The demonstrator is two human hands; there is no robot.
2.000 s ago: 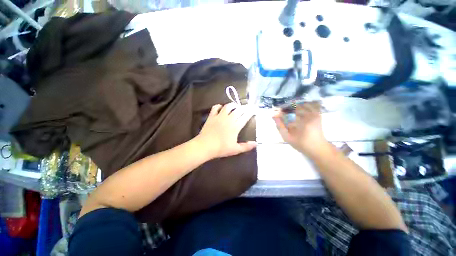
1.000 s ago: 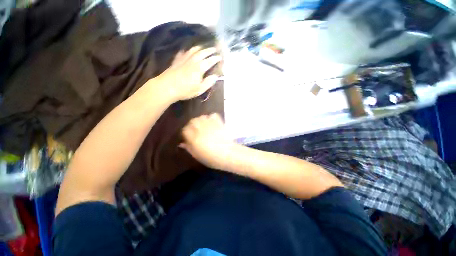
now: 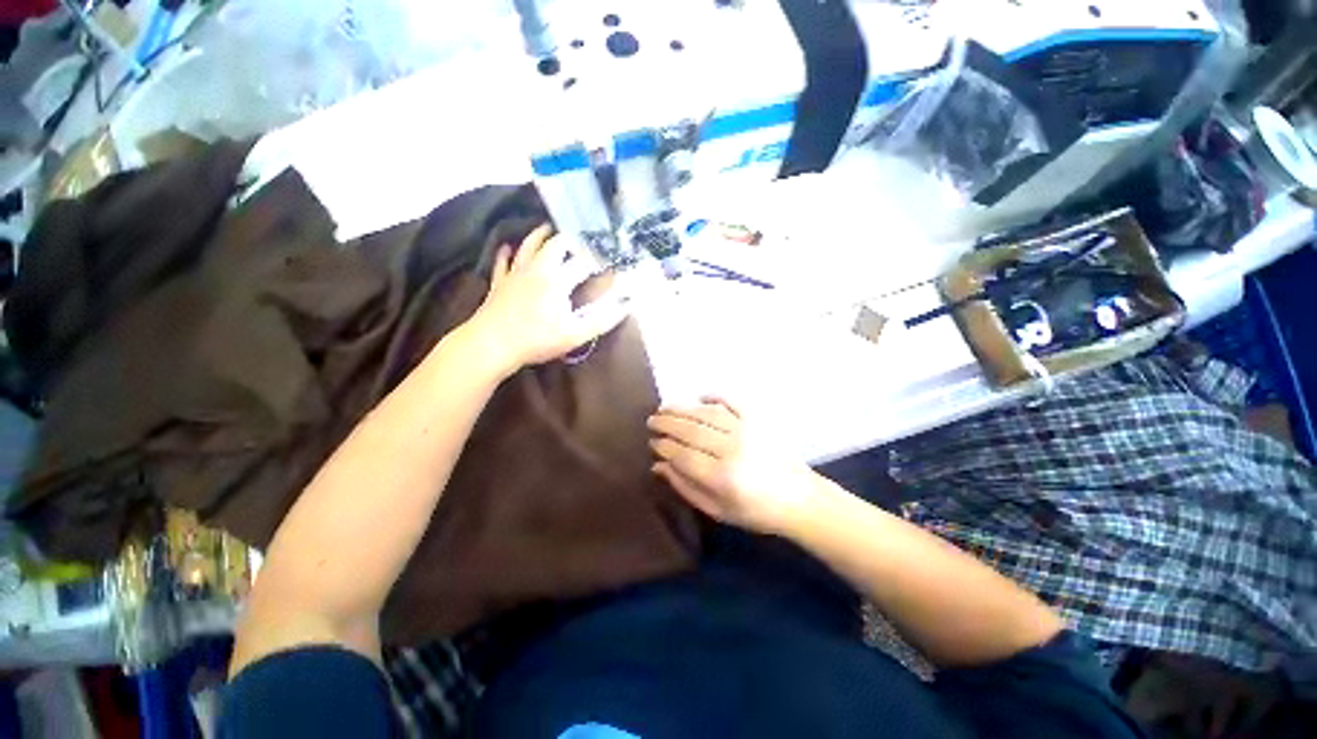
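The brown fabric (image 3: 477, 477) lies on the table left of the needle and hangs over its front edge. My left hand (image 3: 546, 299) lies on it close to the presser foot (image 3: 624, 248), fingers spread, palm down. The thin white cord loop (image 3: 582, 351) shows just below that hand. My right hand (image 3: 725, 465) is at the right edge of the brown fabric near the table's front, fingers together and slightly bent. Whether its fingertips pinch the cloth is unclear. The white sewing machine (image 3: 751, 130) with a blue stripe stands behind the hands.
A dark pointed tool (image 3: 729, 274) and an orange-handled tool (image 3: 734, 234) lie right of the needle. A small brown square (image 3: 868, 322) lies beside an open cardboard box (image 3: 991, 341) of black items. Plaid fabric (image 3: 1127, 498) hangs at the right. A clear bag (image 3: 965, 123) sits behind.
My right hand has moved from the needle area to the brown fabric's front right edge. My left hand has stayed on the cloth near the needle. The camera view has shifted.
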